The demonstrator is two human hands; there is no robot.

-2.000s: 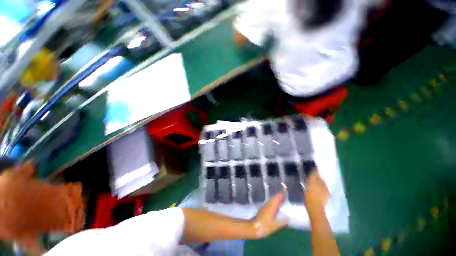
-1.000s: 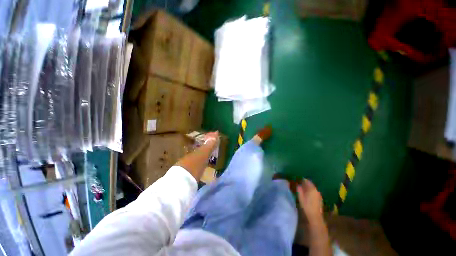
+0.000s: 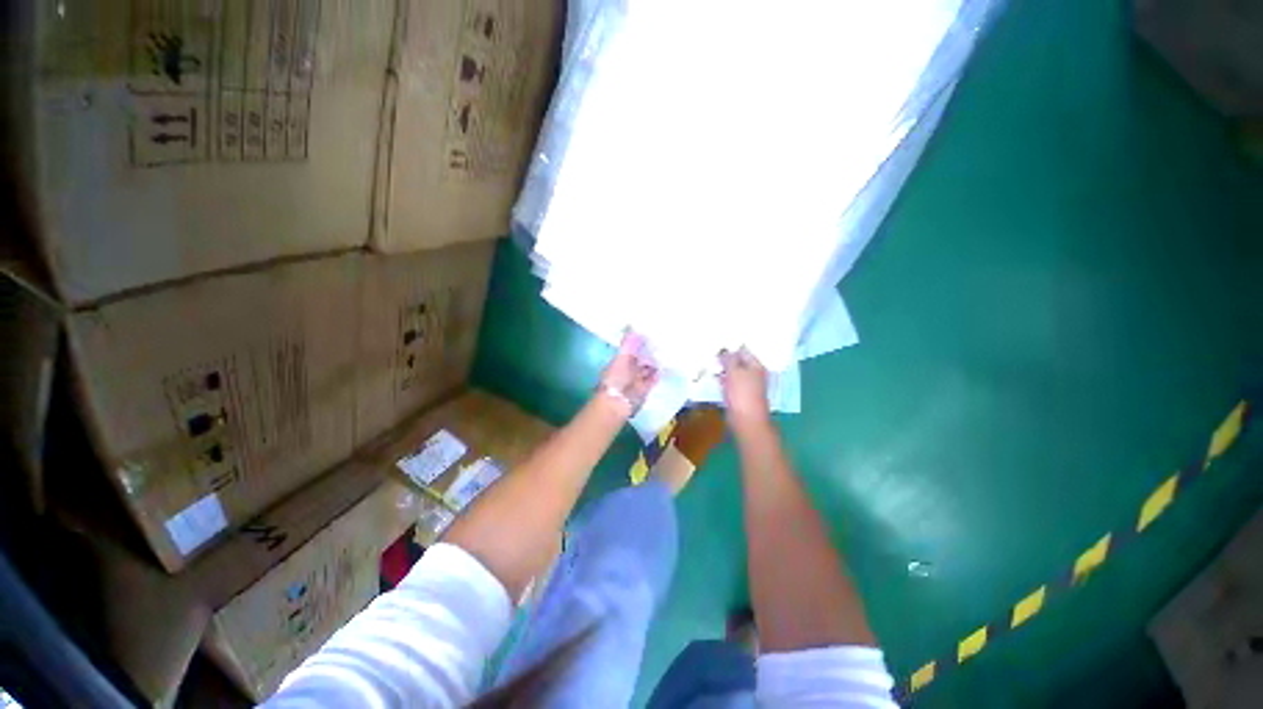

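A stack of large white sheets (image 3: 734, 166) fills the upper middle of the head view, overexposed, with clear crinkled film (image 3: 557, 153) around its sides. My left hand (image 3: 632, 374) is at the stack's near edge, its fingers on the edge of the sheets. My right hand (image 3: 740, 377) grips the same near edge a little to the right, thumb and fingers closed on it. How many sheets lie between the fingers cannot be told. A few sheet corners stick out unevenly beside both hands.
Stacked brown cartons (image 3: 208, 402) stand along the left side. An opened carton (image 3: 374, 540) with labels and clear tape is beside my left arm. Yellow-black floor tape (image 3: 1094, 558) crosses the green floor at lower right. Another box (image 3: 1219, 623) is at the right rim.
The view has moved from the tray of dark units to the cartons and floor, now closer to the white stack. Both hands have come forward onto the stack's near edge.
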